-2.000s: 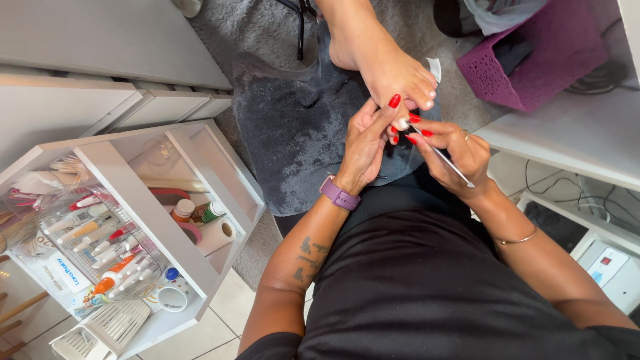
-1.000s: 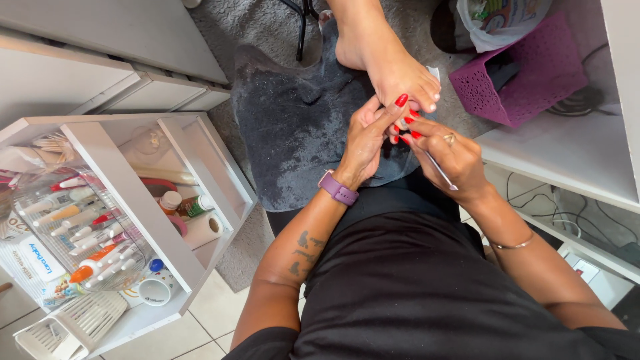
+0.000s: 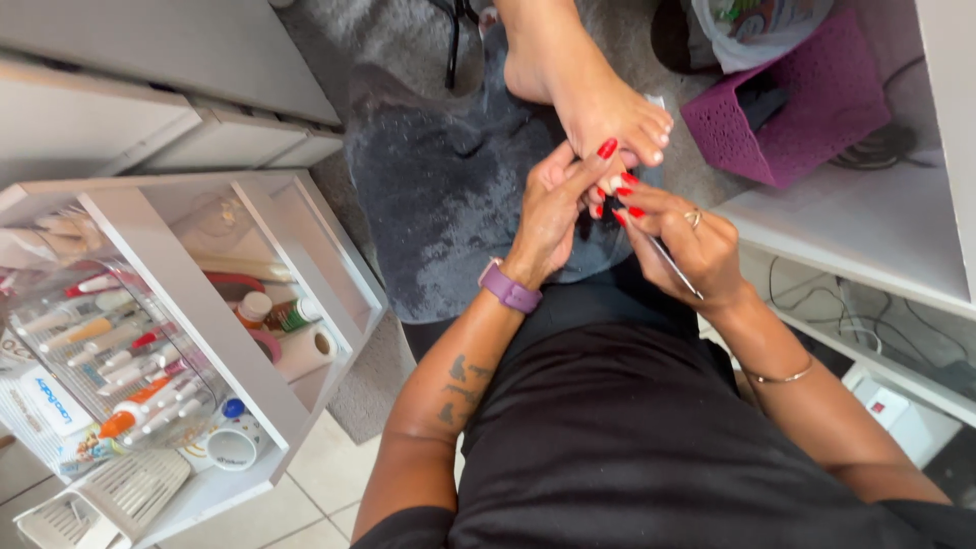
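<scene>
Another person's bare foot (image 3: 602, 99) reaches down from the top of the head view over a dark towel (image 3: 435, 198) with whitish dust on it. My left hand (image 3: 553, 202), with a purple watch band at the wrist, grips the big toe, its thumb on top and fingertips below. In my right hand (image 3: 686, 236) is a thin metal nail tool (image 3: 675, 267), held like a pen, its shaft pointing back toward my wrist. The tool's working end is hidden by my fingers beside the toenail. Fingers of both hands nearly meet there.
At the left, an open white drawer unit (image 3: 183, 313) holds nail polish bottles and brushes, a paper roll (image 3: 309, 351), a mug (image 3: 232, 446) and a slatted white basket (image 3: 114, 496). A purple perforated bin (image 3: 793, 114) and a bag-lined bin (image 3: 755, 30) stand at upper right, near a white shelf (image 3: 862, 244) with cables.
Both hands stay at the big toe throughout. My right hand has shifted slightly around the toe, with the metal tool still in its fingers and at a changed angle since two seconds ago.
</scene>
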